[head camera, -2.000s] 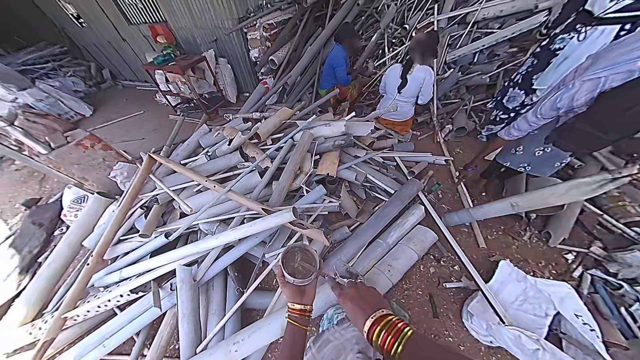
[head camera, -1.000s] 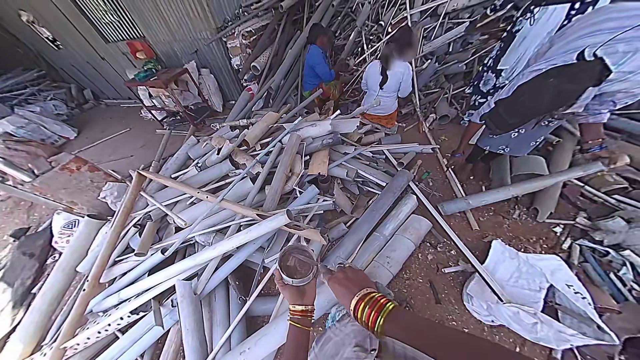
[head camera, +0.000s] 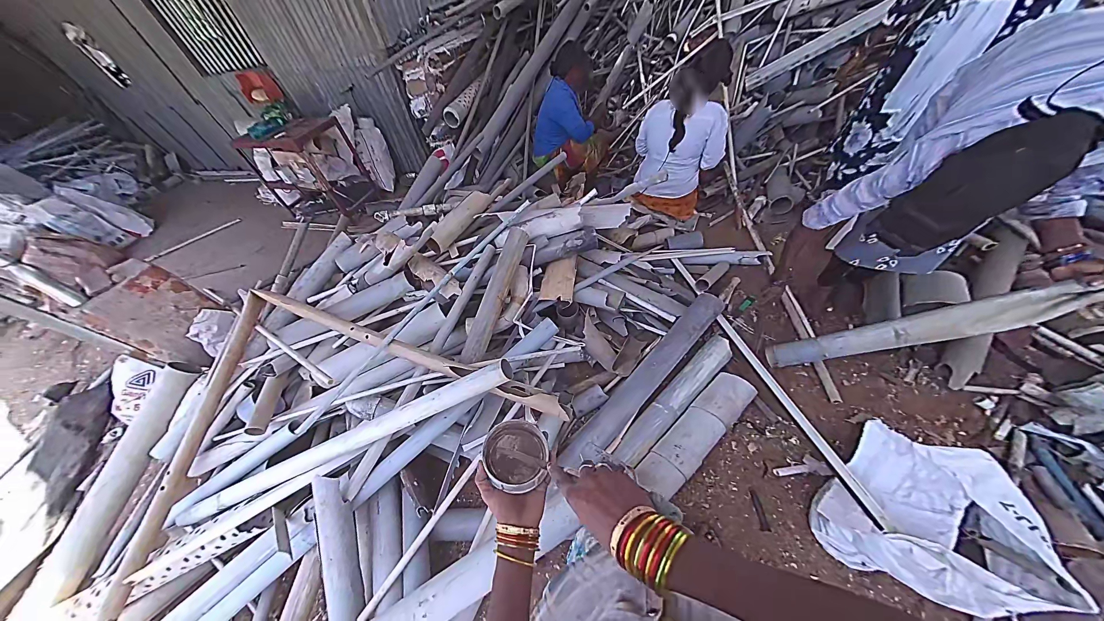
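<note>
My left hand (head camera: 511, 500), with bangles at its wrist, holds a short round pipe piece (head camera: 516, 456), a ring-like fitting whose round end faces up and looks dirty inside. Just right of it is my right hand (head camera: 599, 496), fingers bent, with red and yellow bangles. Its fingertips are close to the fitting's rim; a small thing may be between them, but it is too blurred to tell. Beyond both hands lies a large heap of grey and white plastic pipes (head camera: 414, 423). A thick dark grey pipe (head camera: 647, 379) slants away behind my right hand.
Two people (head camera: 681, 138) sit low behind the heap, and another person (head camera: 966, 155) bends over pipes at the right. A white sack (head camera: 931, 483) lies on the ground at the lower right. A small table (head camera: 297, 134) stands by the corrugated metal wall (head camera: 319, 60).
The person at the right has bent over and shifted position, with an arm reaching down. My left hand keeps the round fitting, and my right hand stays beside it.
</note>
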